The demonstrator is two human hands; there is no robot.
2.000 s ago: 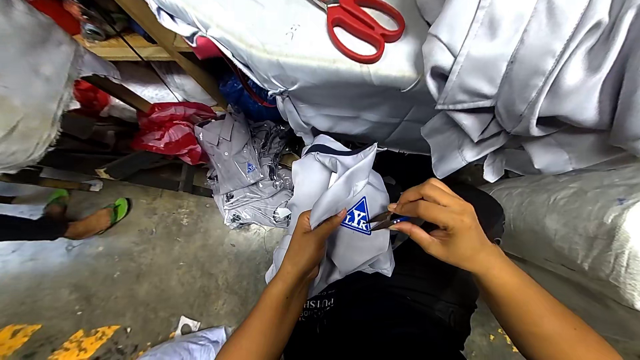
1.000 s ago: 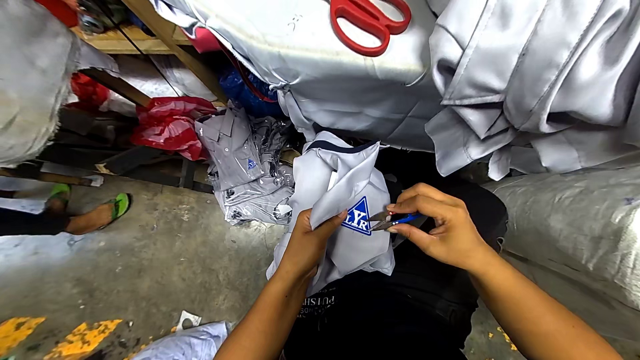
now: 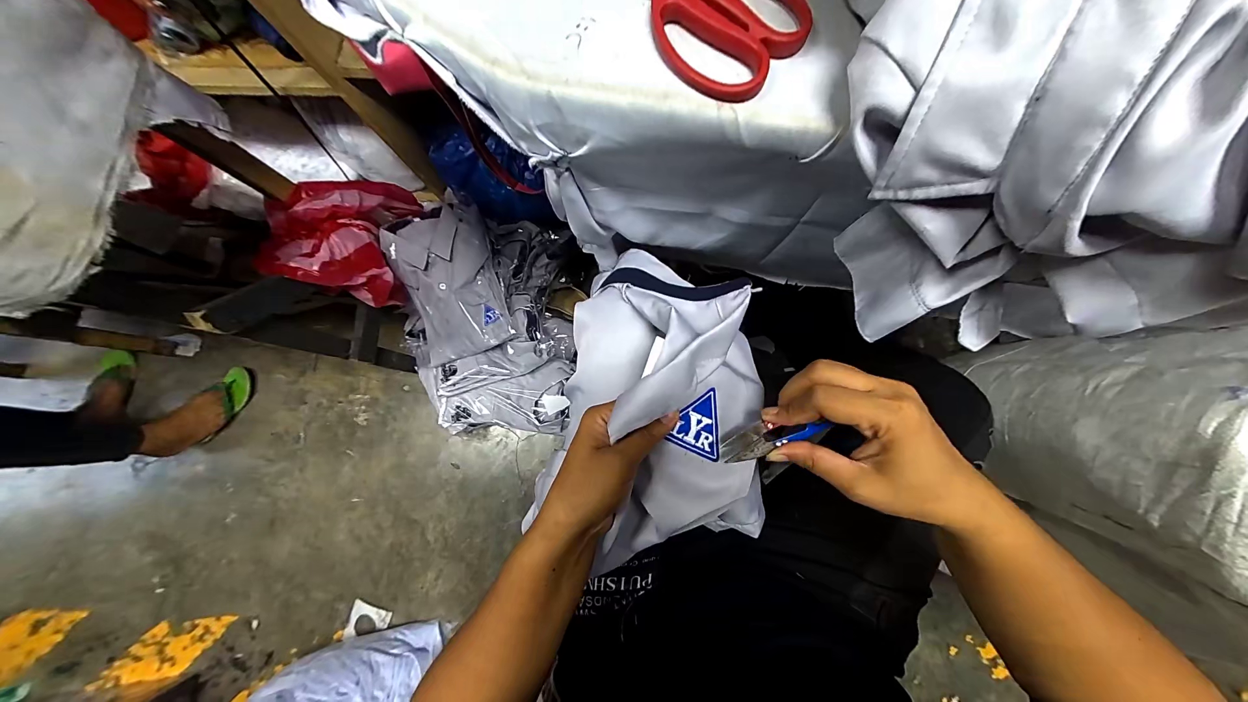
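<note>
A light grey garment piece with a dark blue trim strip lies over my lap. My left hand pinches a fold of it, just left of a blue triangular emblem with white letters. Between the thumb and fingers of my right hand is a small pair of thread snips with blue on its handle. Its metal blades point left and lie at the right edge of the emblem; whether they touch the thread or cloth cannot be told.
Red-handled scissors rest on a white cloth-covered surface. Grey fabric hangs at right above a wrapped bundle. Plastic-bagged grey shirts and a red plastic bag are at left. A person's foot in a green sandal stands on the concrete floor.
Both hands keep nearly the same pose on the garment, with the snips staying by the emblem. At the left, the other person's feet have shifted slightly.
</note>
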